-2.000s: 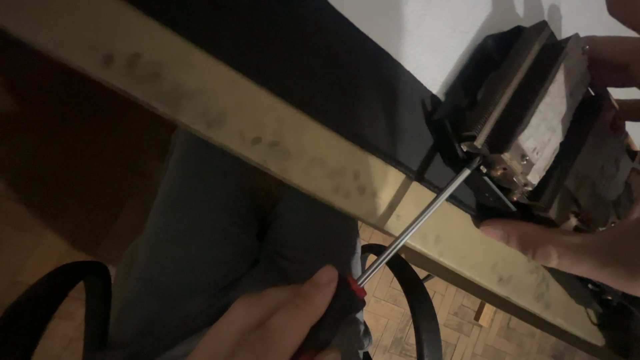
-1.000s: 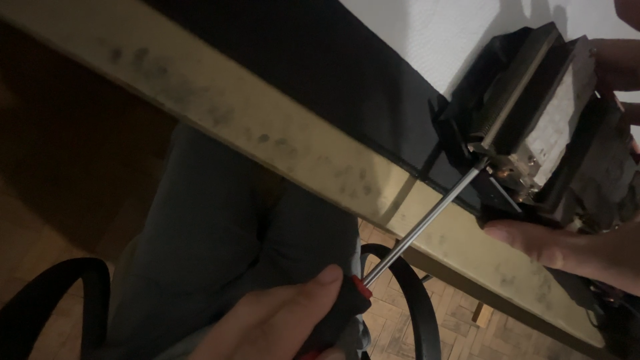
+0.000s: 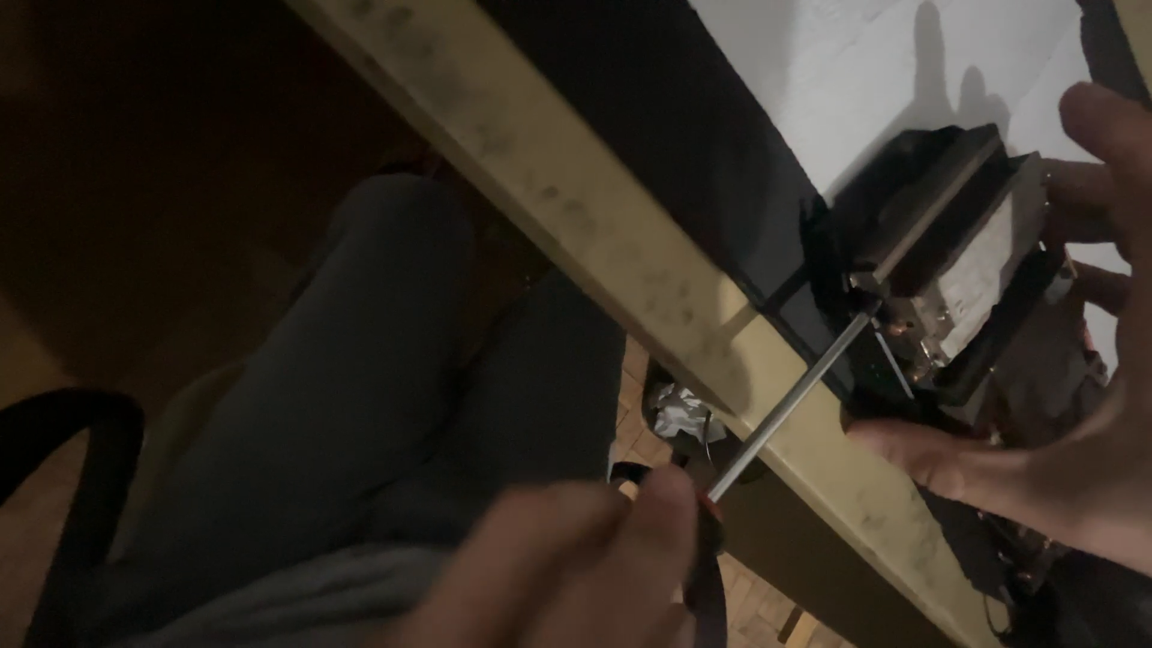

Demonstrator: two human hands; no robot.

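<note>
My left hand (image 3: 576, 567), at the bottom, grips a screwdriver by its dark and red handle. The long steel shaft (image 3: 792, 405) slants up to the right, its tip against the lower left end of a dark metal assembly (image 3: 972, 288). This assembly has parallel ridges, a pale flat face and small coppery parts at its near end. Around its right side is my right hand (image 3: 1071, 432), thumb along the lower edge and some fingers on the far side; one finger is raised off it. The exact contact of the tip is too dark to tell.
A yellowish, stained table edge (image 3: 576, 216) runs diagonally, with a black strip and white surface (image 3: 837, 81) beyond. Below are my legs (image 3: 396, 360), a curved black chair armrest (image 3: 99, 405) and a container with crumpled foil-like material (image 3: 684, 414) over a parquet floor.
The view has shifted and turned, bringing the crumpled material into sight. A finger of my right hand now stands raised. The screwdriver stays at the same end of the assembly.
</note>
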